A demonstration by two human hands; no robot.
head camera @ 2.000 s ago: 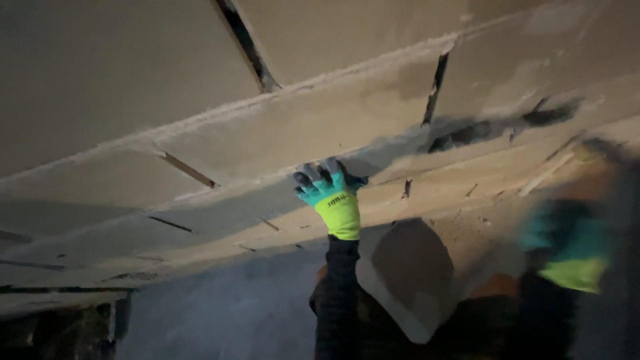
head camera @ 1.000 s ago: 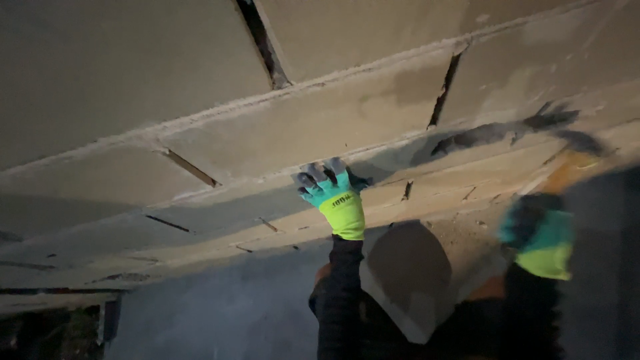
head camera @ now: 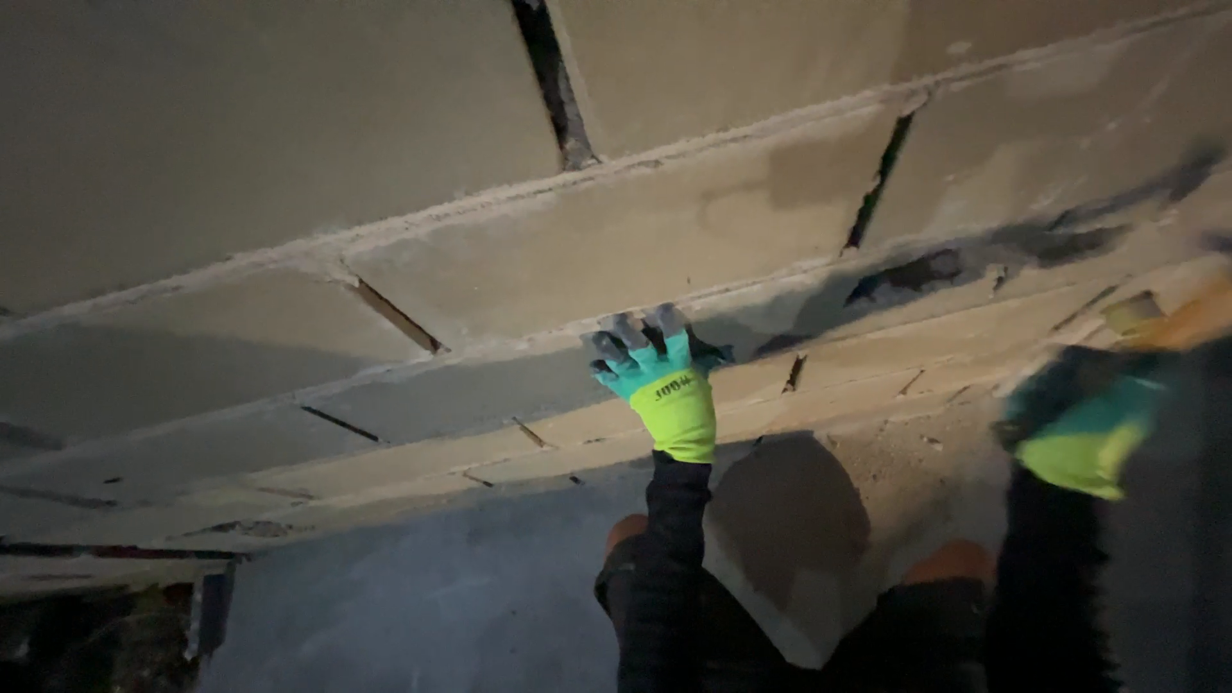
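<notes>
My left hand (head camera: 664, 385), in a teal and yellow-green glove with dark fingertips, rests with fingers spread on the block wall (head camera: 577, 260), on a ledge along a joint. Nothing is held in it. At the right, my right hand (head camera: 1083, 419) wears a matching glove and is blurred by motion. Its fingers are closed around a blurred orange tool (head camera: 1193, 318), whose kind I cannot tell. Left of that tool, the wall has a rough, dark broken hollow (head camera: 905, 274) along a course.
Open vertical joints, such as a wide dark gap (head camera: 553, 87) and another one (head camera: 881, 183), cut the wall. Below lies a grey floor (head camera: 414, 597), with crumbs of debris (head camera: 929, 443) near the wall's foot. My orange-toed shoes (head camera: 948, 563) stand close to it.
My left hand has stayed at the same spot on the wall. My right hand, with the orange tool, has moved between the frames and is a little farther right than one second ago.
</notes>
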